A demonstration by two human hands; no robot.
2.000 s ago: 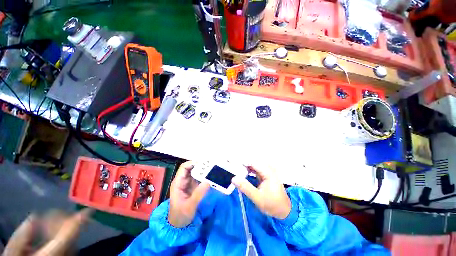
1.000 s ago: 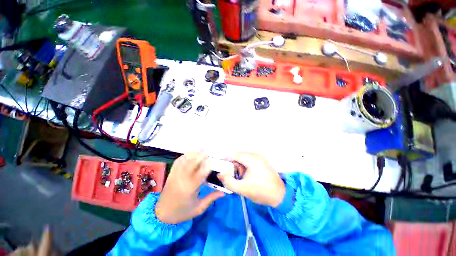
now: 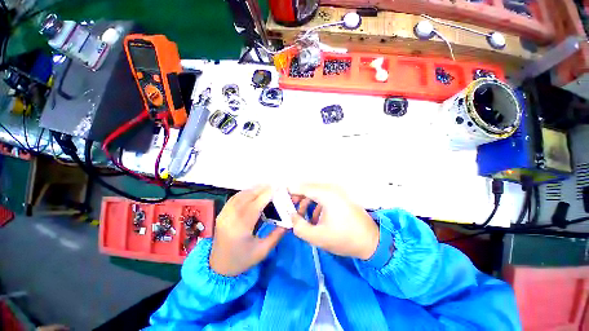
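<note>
A small white unit (image 3: 283, 207) is held above my lap at the bench's front edge. It is turned so a narrow white side shows, with part of its dark window beside my left fingers. My left hand (image 3: 242, 229) grips its left side. My right hand (image 3: 339, 223) grips its right side with the thumb and fingers. Several rounded-square case units lie on the white bench sheet (image 3: 361, 161), including a dark one (image 3: 396, 106), another dark one (image 3: 332, 114) and a silver and black one (image 3: 223, 121).
A grey electric screwdriver (image 3: 189, 139) lies beside the orange multimeter (image 3: 155, 81). A red-orange parts tray (image 3: 413, 74) runs along the back. A round container (image 3: 481, 113) stands right by a blue box (image 3: 510, 155). A salmon tray (image 3: 116, 226) with parts is lower left.
The white unit has turned from showing its dark window to showing a narrow side. My hands have shifted around it. The other person's hand at lower left has mostly left the picture. The view has shifted.
</note>
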